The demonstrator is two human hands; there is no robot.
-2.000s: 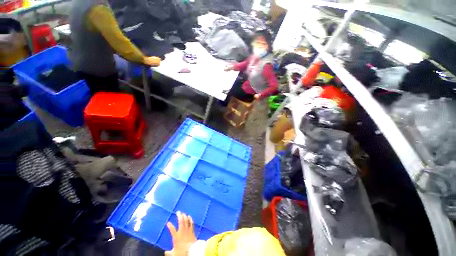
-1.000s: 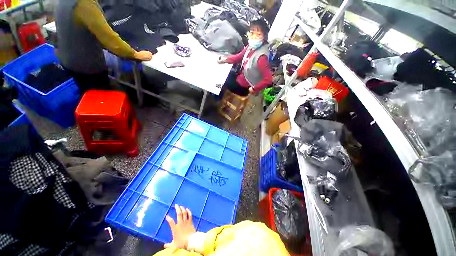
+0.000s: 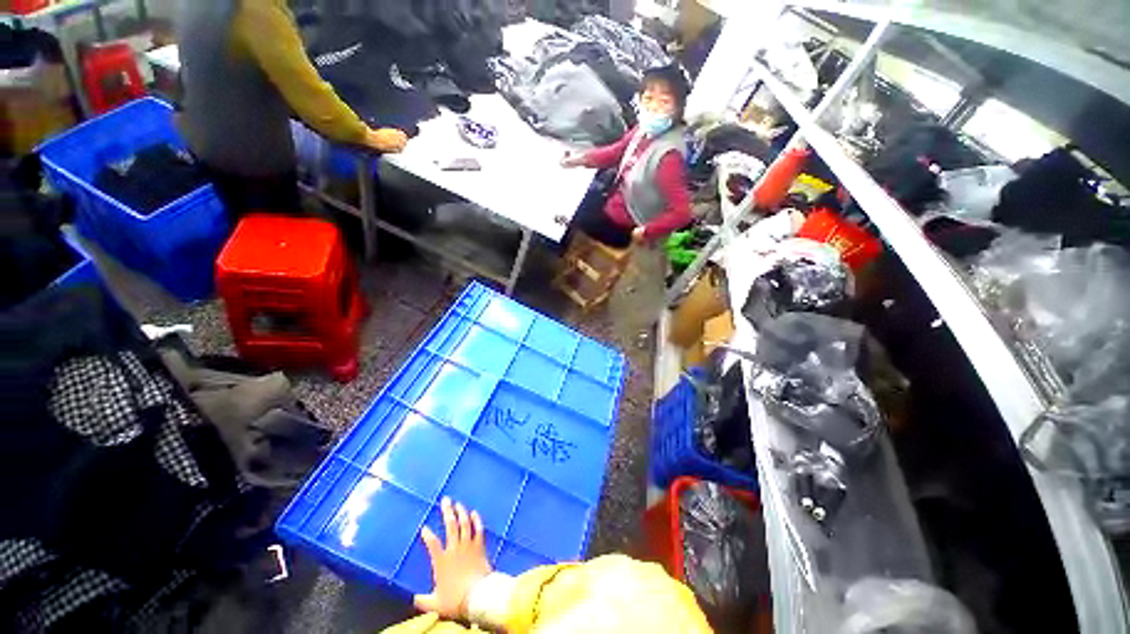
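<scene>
An upturned blue turnover crate (image 3: 477, 434) stands tilted in front of me, its ribbed underside up, with dark handwritten marks right of centre. My right hand (image 3: 459, 564) lies on the near part of the underside, fingers apart and palm down, gripping nothing. A yellow sleeve runs from it to the bottom edge. My left hand is not in view.
Left are a red stool (image 3: 288, 291), a blue crate with dark cloth (image 3: 136, 198) and dark checked garments (image 3: 112, 471). Behind are a white worktable (image 3: 508, 173), a standing person (image 3: 248, 99) and a seated person (image 3: 651, 173). A rack (image 3: 793, 520) with bagged goods lines the right.
The view has shifted slightly. My right hand stays on the crate's underside, and the crate keeps nearly the same place. The handwritten marks show more clearly than two seconds ago.
</scene>
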